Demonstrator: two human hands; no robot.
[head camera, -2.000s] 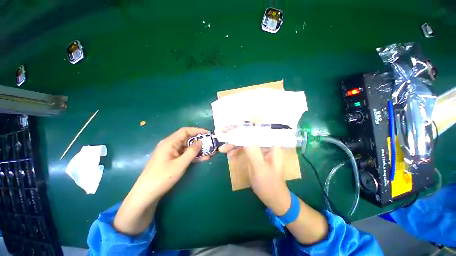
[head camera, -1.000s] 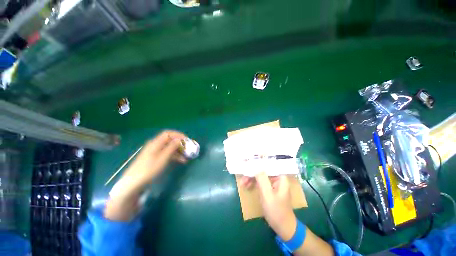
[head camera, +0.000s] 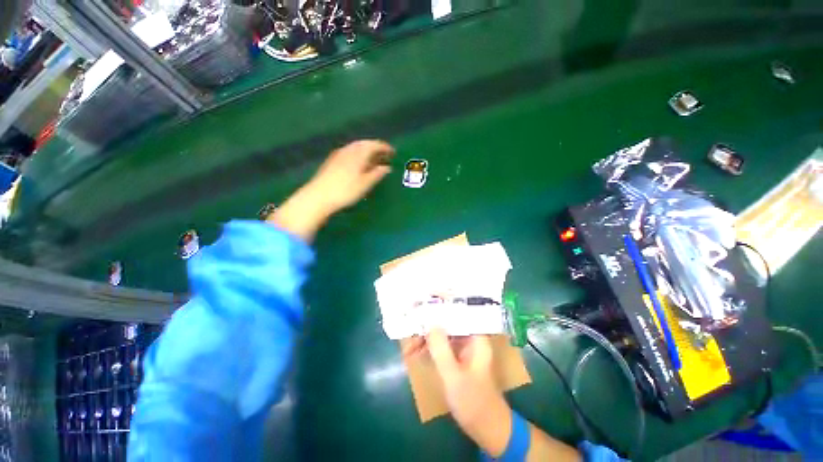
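Observation:
My left hand (head camera: 359, 170) is stretched out over the green bench, its curled fingertips just left of a silvery-rimmed housing (head camera: 415, 172) and seemingly apart from it. No object shows clearly in it. My right hand (head camera: 465, 379) holds the dispensing syringe (head camera: 465, 318) from below, over the white paper (head camera: 447, 271). The syringe lies crosswise, its green cap (head camera: 516, 319) to the right. Its needle tip is too small to make out. Tan cardboard (head camera: 429, 397) shows beneath the paper. Another housing (head camera: 268, 211) is partly hidden by my left forearm.
More housings lie at the left (head camera: 189, 244) and upper right (head camera: 686, 103). The black dispenser controller (head camera: 600, 289) at right carries a shiny bag (head camera: 686, 244) and a blue pen (head camera: 651, 302). A clear hose (head camera: 605, 334) curves to it. A black tray (head camera: 95, 383) and metal rail (head camera: 81, 284) are at left.
My left hand has let go of the housing it held and moved forward across the bench. A housing now lies beside the left forearm. The view has shifted, showing bins beyond. My right hand keeps the syringe.

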